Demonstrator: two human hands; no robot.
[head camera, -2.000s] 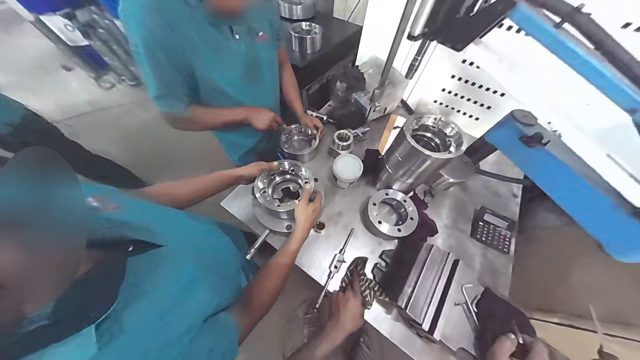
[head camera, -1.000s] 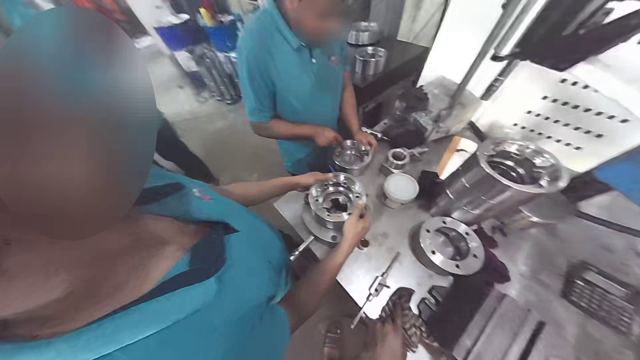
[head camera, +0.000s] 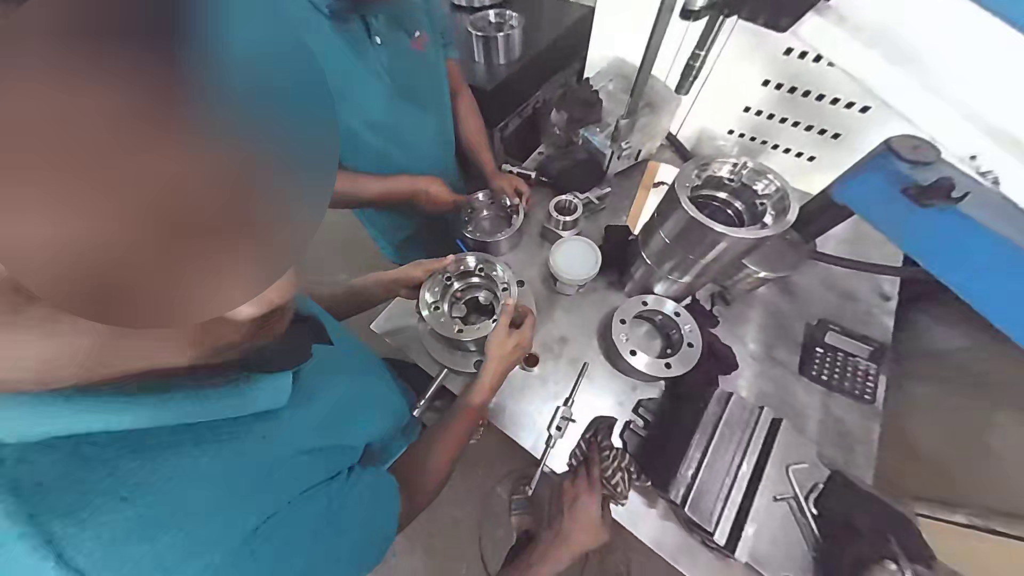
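My left hand (head camera: 582, 508) reaches up from the bottom edge, its fingers against a patterned cloth (head camera: 612, 468) at the bench's front edge; its grip is unclear. Only a few blurred fingers of my right hand (head camera: 898, 565) show at the bottom right, beside a dark cloth (head camera: 864, 520). Left of the patterned cloth lies a tap wrench (head camera: 560, 420). Hex keys (head camera: 800, 500) lie by the dark cloth. Between my hands is a grooved metal block (head camera: 724, 468). Farther back, a flanged metal ring (head camera: 656, 336) with bolt holes rests on the bench.
A co-worker at left holds a flanged metal housing (head camera: 468, 300); another handles a metal ring (head camera: 490, 220). A large steel cylinder (head camera: 716, 220), a white-lidded tub (head camera: 574, 260) and a calculator (head camera: 842, 360) stand or lie on the metal bench (head camera: 768, 328). A blue machine arm (head camera: 928, 224) juts in at right.
The view swung left, then back right. My right hand, out of view a second ago, shows again at the bottom right edge. My left hand stays at the patterned cloth.
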